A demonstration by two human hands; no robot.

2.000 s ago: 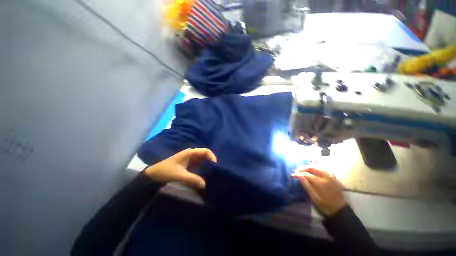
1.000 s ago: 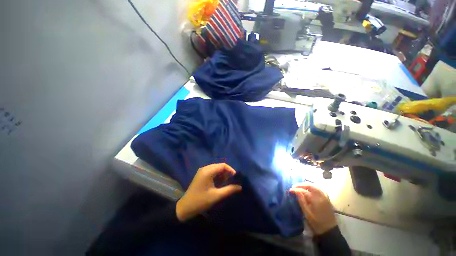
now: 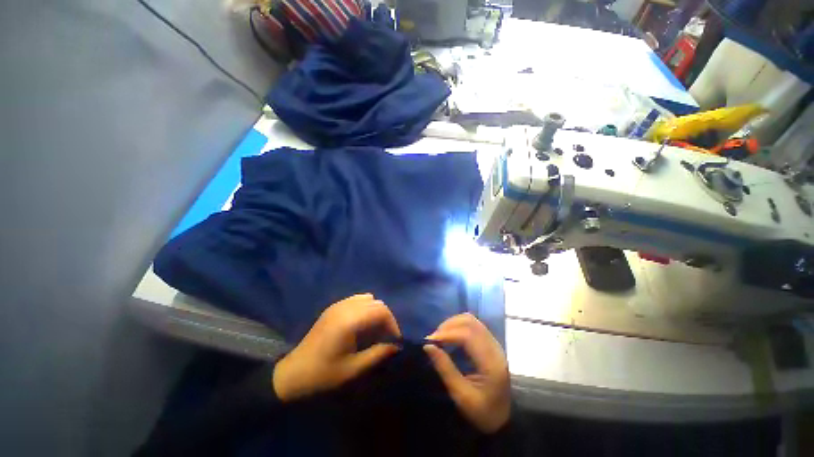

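A navy garment piece [image 3: 348, 228] lies spread on the table left of the sewing machine. Its right edge runs by the bright light at the needle. My left hand [image 3: 341, 346] pinches the cloth's near edge between thumb and fingers. My right hand [image 3: 471, 370] pinches the same edge just to the right, the fingertips of both hands close together. The white sewing machine [image 3: 643, 196] with a blue stripe stands to the right. The needle and foot are lost in the glare. I cannot tell whether snips are in my right hand.
A second navy heap [image 3: 357, 85] lies behind, by a striped bag [image 3: 312, 16]. A dark rounded rectangle, possibly a phone [image 3: 607, 269], lies on the machine bed. A blue sheet [image 3: 214, 186] is at left by the grey wall. A yellow item [image 3: 714, 122] lies behind the machine.
My right hand has moved left, away from the cloth's right side near the needle, to beside my left hand. The view has shifted, and the garment still lies spread.
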